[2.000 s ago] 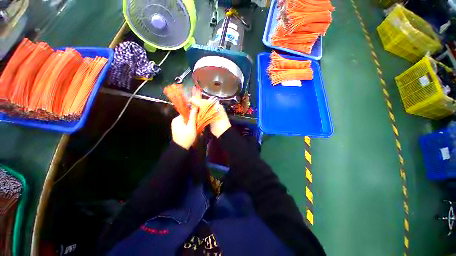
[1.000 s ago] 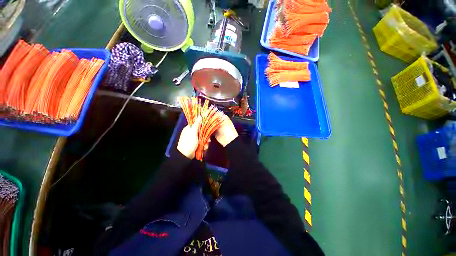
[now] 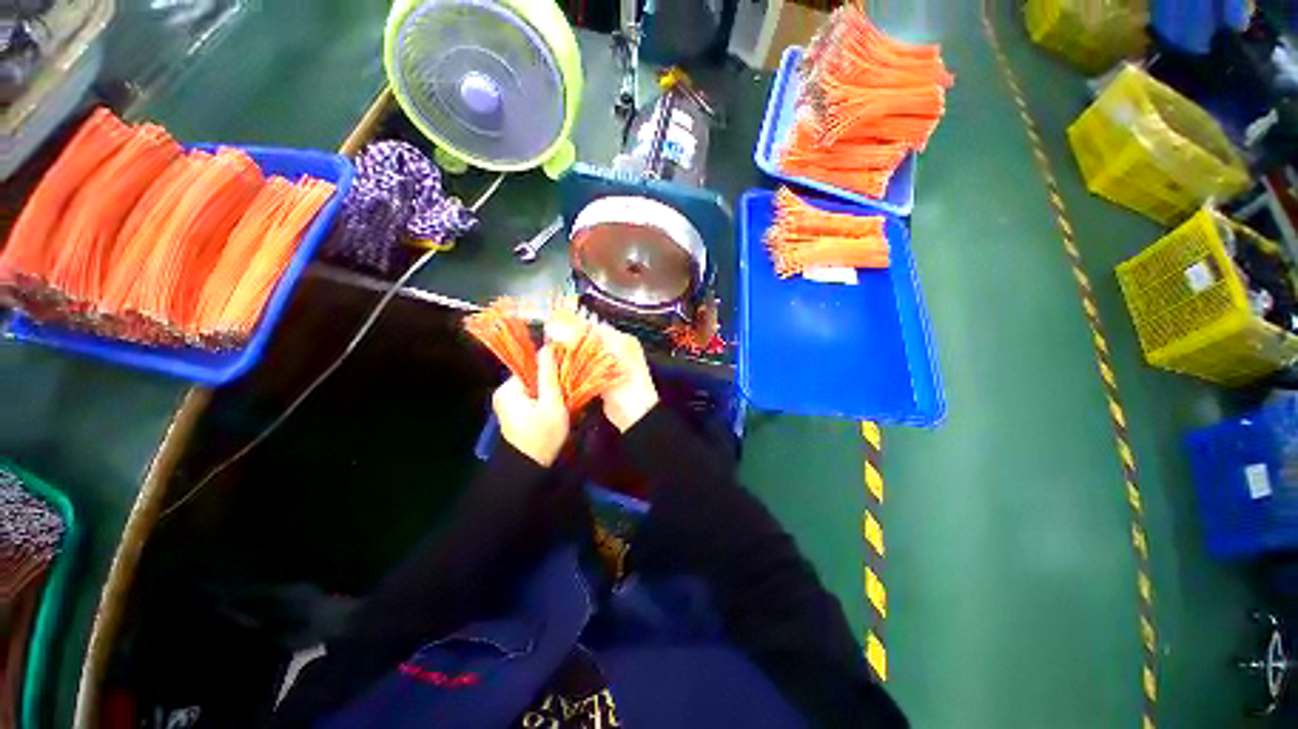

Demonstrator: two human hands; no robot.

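My left hand (image 3: 533,416) and my right hand (image 3: 628,382) are close together just below the round disc (image 3: 636,257) of the teal-housed machine (image 3: 648,185). Both hold orange lead wires (image 3: 581,356), fanned upward in two groups, one at the left hand and one between the hands. The wire tips are near the disc's lower rim; I cannot tell whether any touch it. The fingers are partly hidden by wires and slightly blurred.
At left is a blue tray (image 3: 342,197) of orange wires. At right are a blue tray (image 3: 833,349) with a small bundle and another tray (image 3: 776,114) heaped orange. A green fan (image 3: 480,93), patterned cloth (image 3: 392,200) and wrench (image 3: 538,239) lie behind. A lower blue bin (image 3: 615,499) is partly hidden.
The wires in my hands have separated from one joined fan into two groups, one leaning left. The whole view has shifted slightly, so trays and machine appear lower and a little further right.
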